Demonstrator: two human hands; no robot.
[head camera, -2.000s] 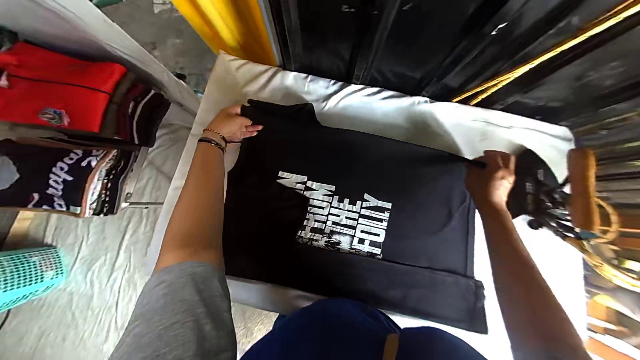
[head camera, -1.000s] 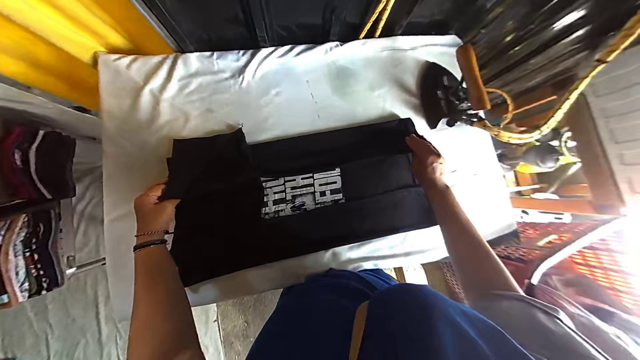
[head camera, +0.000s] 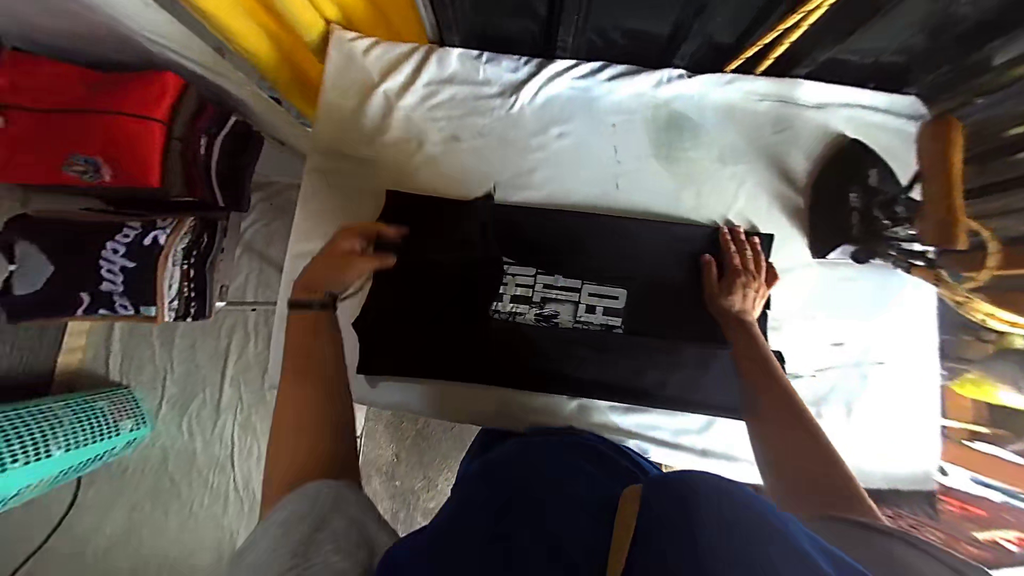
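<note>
A black T-shirt (head camera: 640, 264) with a white print lies folded lengthwise into a long strip on a white cloth-covered table (head camera: 592, 144). My left hand (head camera: 344, 260) is at the shirt's left end, blurred, fingers apart, with no cloth seen between them. My right hand (head camera: 738, 276) lies flat on the shirt's right end, fingers spread, palm down. Beyond the right hand, a black clothes iron (head camera: 856, 200) with a wooden handle (head camera: 941, 182) rests on the table.
Folded garments, a red one (head camera: 88, 120) and a dark printed one (head camera: 88, 268), are stacked at the left. A turquoise plastic basket (head camera: 72, 440) stands at lower left. Yellow cloth (head camera: 384, 20) hangs behind the table, and a yellow cord (head camera: 780, 36) hangs at the back.
The shirt lay wider two seconds ago and is now a narrower strip, with part of its print covered. My right hand has gone from gripping the shirt's end to lying flat on it.
</note>
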